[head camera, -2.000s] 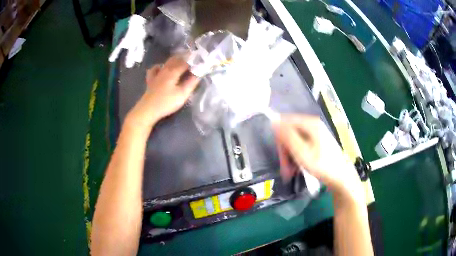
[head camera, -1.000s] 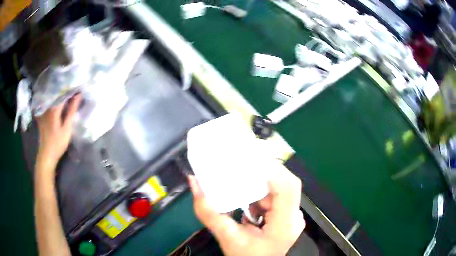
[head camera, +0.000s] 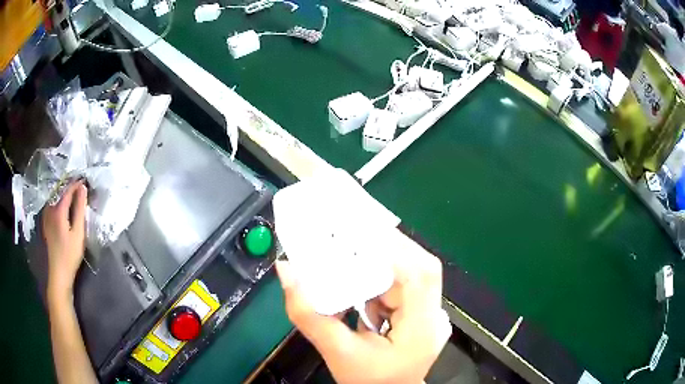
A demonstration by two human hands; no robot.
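A white power adapter is held up close to the camera in my right hand, fingers and thumb around its lower part, with its white cord running down by the palm. My left hand is at the far left, its fingertips at the clear plastic film draped over the fixture. The film hides the fixture, and I cannot tell whether the left fingers hold anything. The machine base lies below, with a green button, a red button and a slotted clamp bar.
The green conveyor belt curves past on the right behind its pale rail. A white divider bar crosses it, with several adapters beside it. More adapters are piled beyond. A yellow-green box stands at far right.
The view has swung right, and the machine now sits further left. My right hand has come away from the machine and now holds the adapter up. My left hand stays by the film.
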